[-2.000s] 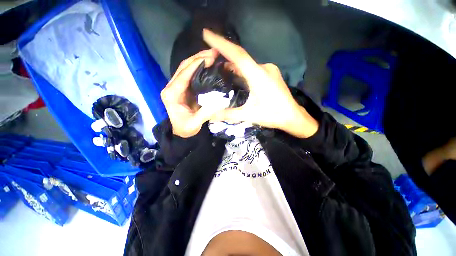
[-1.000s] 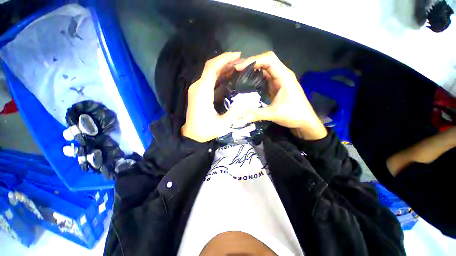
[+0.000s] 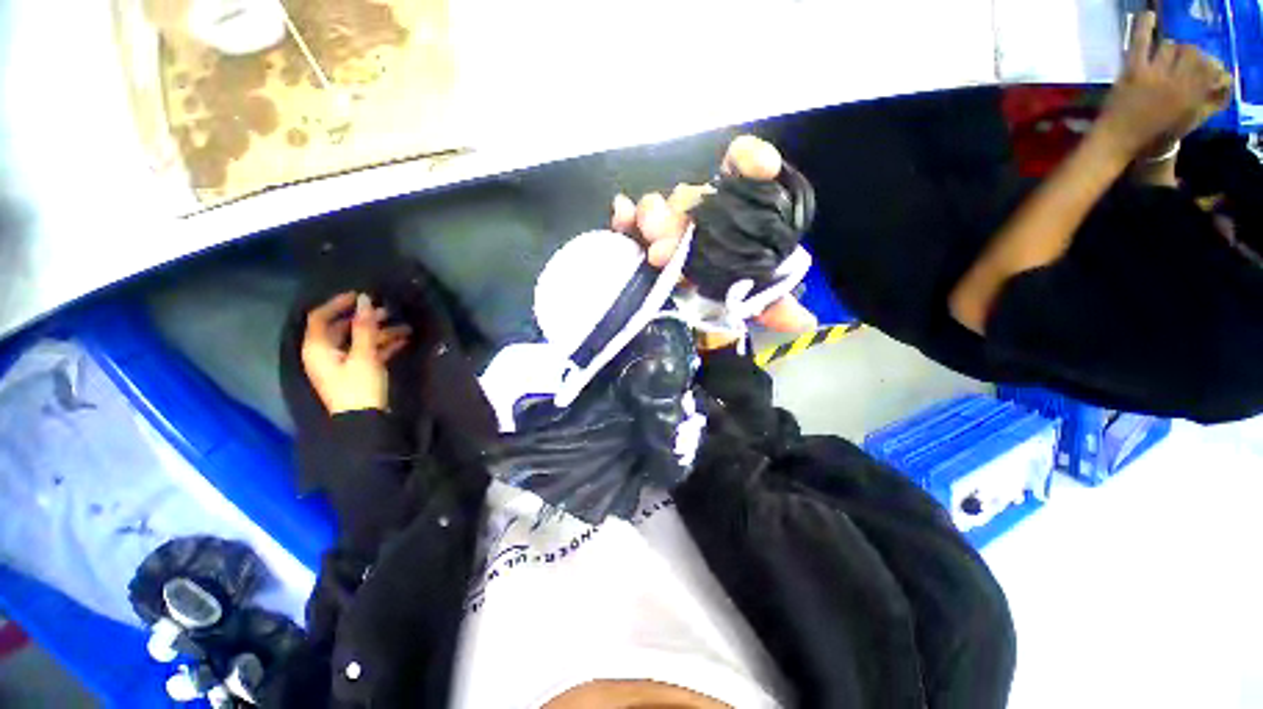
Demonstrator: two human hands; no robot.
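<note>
My right hand (image 3: 755, 159) grips a black-and-white figurine at the centre; much of the hand is hidden behind it. The figurine shows a ridged black lump (image 3: 741, 236) at its upper right, a white rounded part (image 3: 589, 288) with a pale curved edge, and a folded black body part (image 3: 610, 423) below, in front of my shirt. My left hand (image 3: 349, 357) is at the left, away from the figurine, fingers partly curled and apart, with nothing visible in it.
A blue crate (image 3: 208, 450) at lower left holds black-and-white pieces (image 3: 194, 600) on a liner. The bench (image 3: 665, 63) carries a stained cardboard mat (image 3: 312, 97), with a white dish and thin stick. Another person's arm (image 3: 1032, 229) is at right, above stacked blue crates (image 3: 970, 464).
My left hand has let go and moved left. My right hand has turned the figurine over to the side, showing its white rounded part and black body. The view has shifted, showing the cardboard mat.
</note>
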